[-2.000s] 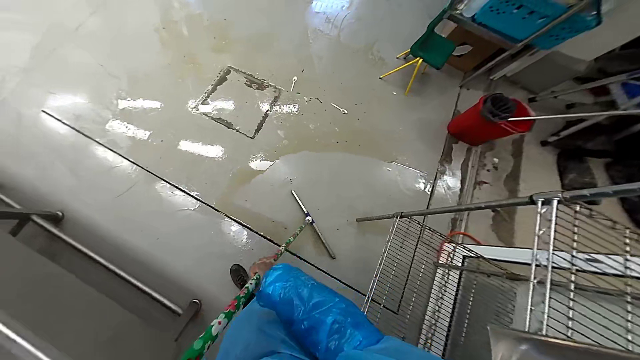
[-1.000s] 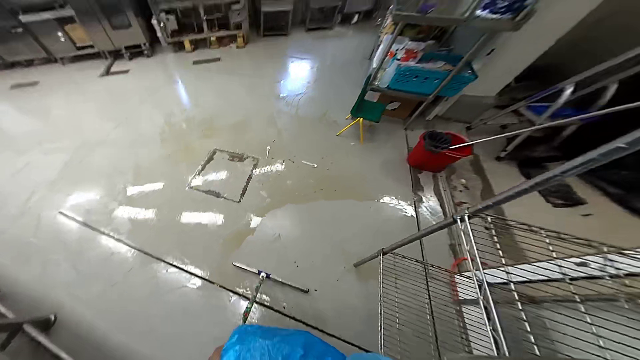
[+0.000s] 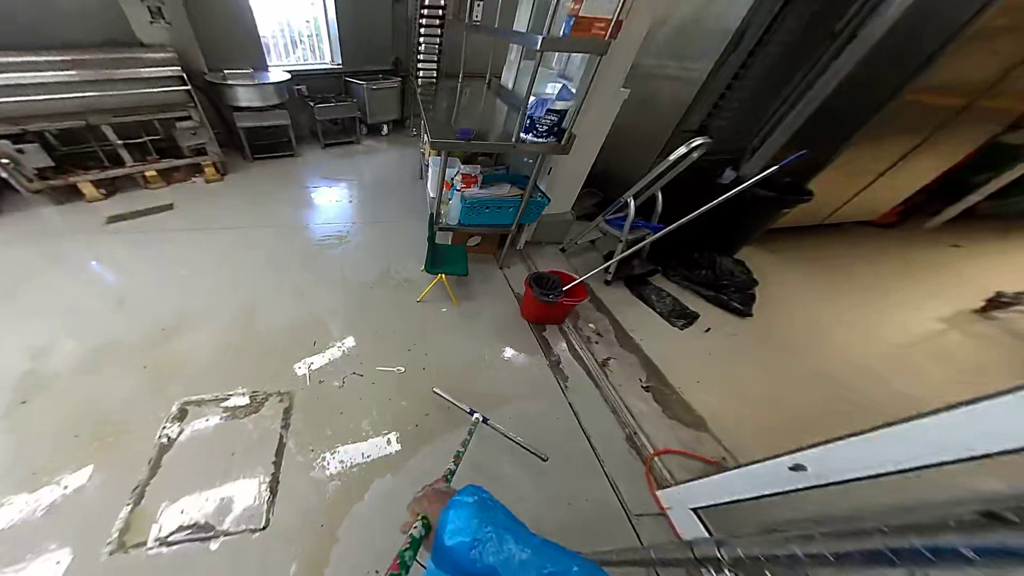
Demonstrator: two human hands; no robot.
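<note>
My right hand (image 3: 430,508), below a blue plastic sleeve (image 3: 488,534), is closed around the flower-patterned pole (image 3: 460,462) of a floor squeegee. The squeegee's long narrow head (image 3: 512,437) lies on the wet grey floor, slanting down to the right, left of the floor track. A small white spoon-like utensil (image 3: 390,369) lies beyond the head, to its left. Farther left, a rectangular floor cover with a rough, dark border (image 3: 280,448) is set in the floor. My left hand is out of view; the pole's lower end runs out at the bottom edge.
A red mop bucket (image 3: 552,308) with a mop stands beside the floor track (image 3: 612,392). Behind it are a step stool (image 3: 632,224) and black plastic bags (image 3: 716,280). A green chair (image 3: 446,258) stands by metal shelving (image 3: 500,147). A white frame (image 3: 848,444) crosses the lower right.
The squeegee head has moved forward and right across the floor, from below the rectangular cover to its right, closer to the track. The view has tilted up and turned right.
</note>
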